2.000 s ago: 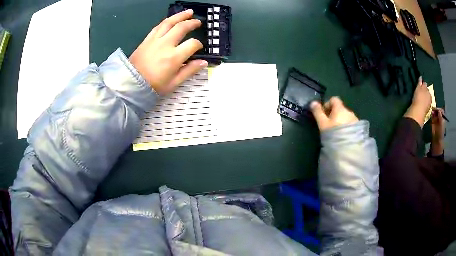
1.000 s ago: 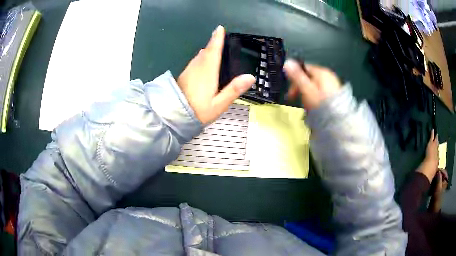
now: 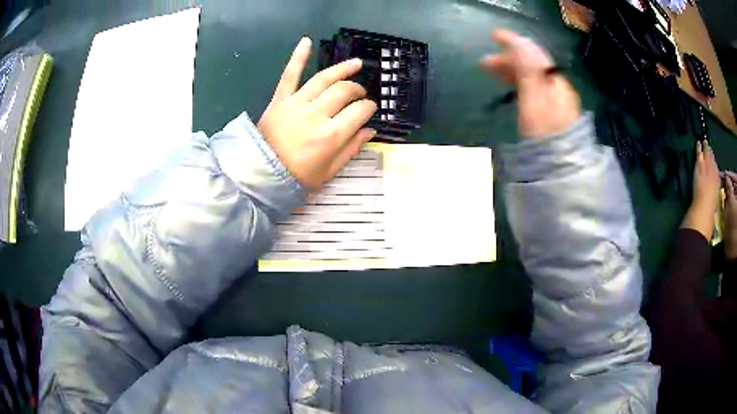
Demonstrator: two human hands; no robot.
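Note:
A black plastic housing (image 3: 410, 84) with a column of small pale squares lies beyond the sheet. More black edges show at its left and lower rim; blur hides whether it is stacked on another. My left hand (image 3: 319, 121) rests on its left part, fingers spread, pressing or holding it. My right hand (image 3: 537, 85) is raised to the right of the housing, apart from it and blurred. A slim dark tool (image 3: 503, 101) shows at this hand, its tip unclear. The adhesive pad sheet (image 3: 339, 218), with rows of dark lines and a bare pale right half (image 3: 440, 206), lies below the housing.
A large white sheet (image 3: 133, 113) lies at left, beside a bagged yellow-edged stack (image 3: 24, 137). Tangled black parts (image 3: 634, 73) lie at upper right by a brown board (image 3: 723, 101). Another person's hand (image 3: 703, 190) and dark sleeve are at the right edge. A blue object (image 3: 515, 360) shows below the bench.
The separate black part right of the sheet two seconds ago is gone from there. My right hand has moved from it to the housing, then up and away. The left hand stays on the housing.

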